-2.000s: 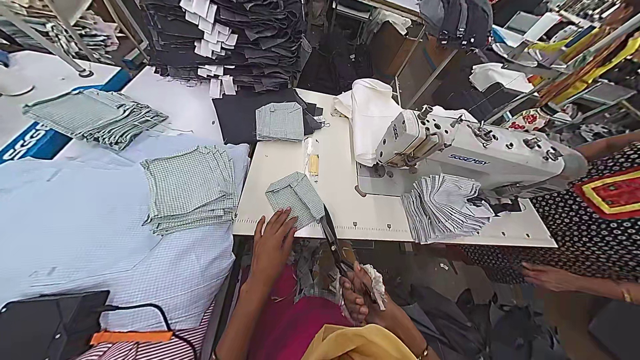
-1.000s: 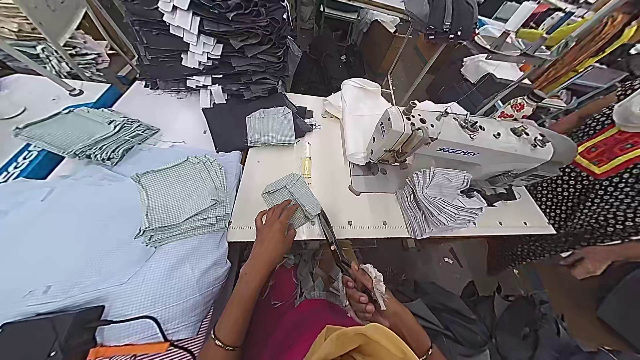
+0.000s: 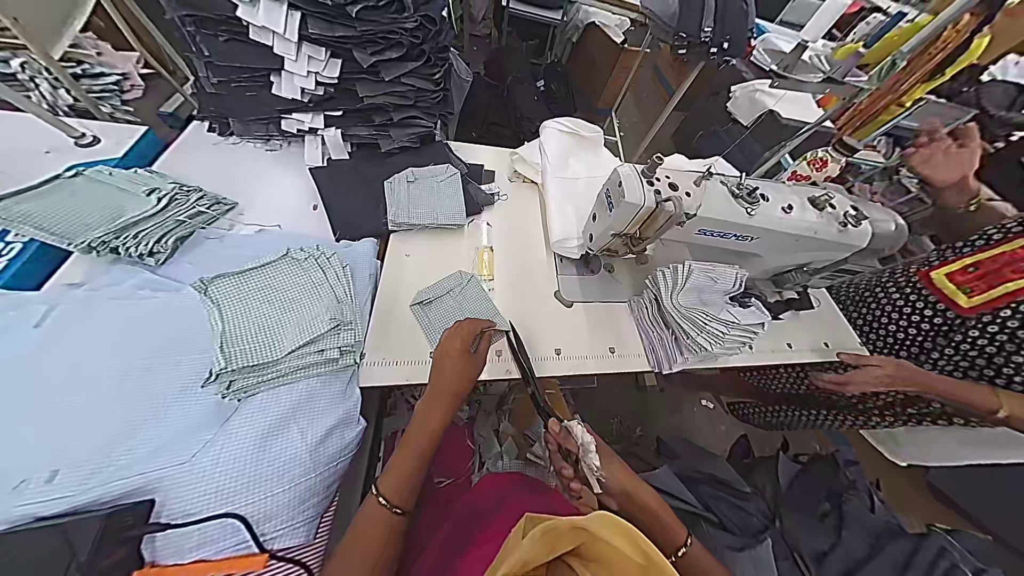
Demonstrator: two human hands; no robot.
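Observation:
My left hand (image 3: 462,360) pinches the lower right corner of a green checked fabric piece (image 3: 454,304) lying on the white sewing table (image 3: 416,352). In my right hand (image 3: 570,460) is a pair of black scissors (image 3: 528,372), its handle wrapped in white cloth (image 3: 586,456). The blade tips meet the piece's corner beside my left fingers; whether they cut it cannot be told. Behind the piece lie a small yellow-and-clear item (image 3: 485,256) and another checked piece (image 3: 426,198) on dark fabric. A stack of green checked pieces (image 3: 280,316) rests at left on pale blue fabric (image 3: 120,384).
A white sewing machine (image 3: 736,220) stands at right, with striped cut pieces (image 3: 698,312) before it and white cloth (image 3: 572,180) behind. Dark fabric stacks (image 3: 384,72) rise at back left. Another person's hand (image 3: 872,374) touches the table's right end; their other hand (image 3: 948,156) is raised.
My left hand has shifted from lying flat on the checked piece to pinching its corner near the blade tips. The other person's one hand now touches the table edge and the other is raised.

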